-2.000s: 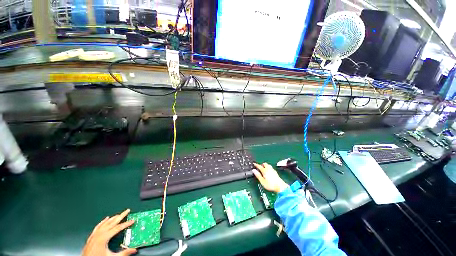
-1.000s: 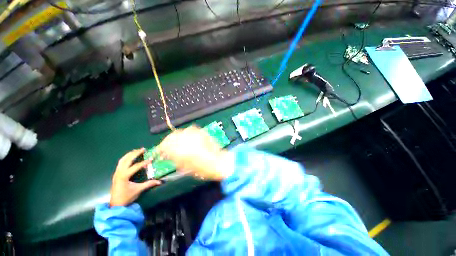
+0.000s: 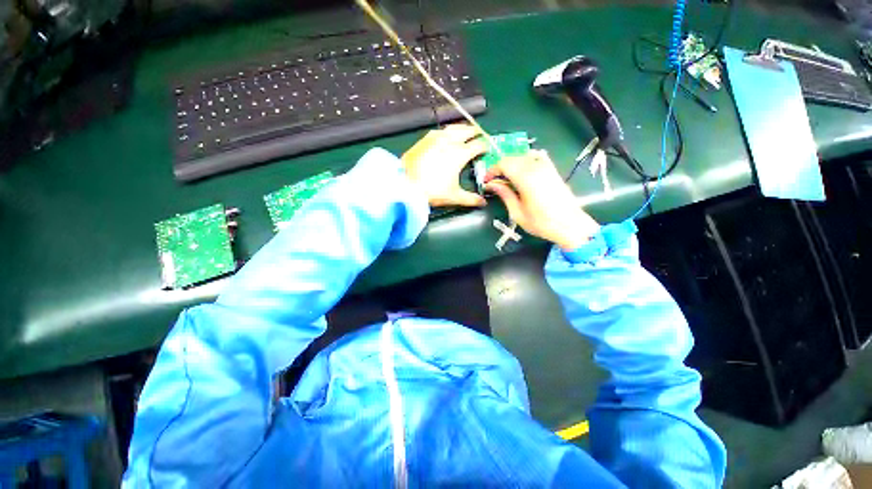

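A green circuit board lies at the bench's front edge, partly hidden by both hands. My left hand holds its left side between thumb and fingers. My right hand has its fingertips pinched at the board's near left part, where the yellow cable comes down; the cable's end is hidden in the fingers. Two more boards lie to the left, one at the far left and one partly covered by my left sleeve.
A black keyboard lies behind the boards. A barcode scanner lies to the right, with a blue clipboard beyond. A blue coiled cord runs down to my right cuff. A white tape cross is at the front edge.
Both hands have moved right from the leftmost board to the rightmost visible board. The yellow cable has moved right with them. The view has tilted down and shifted.
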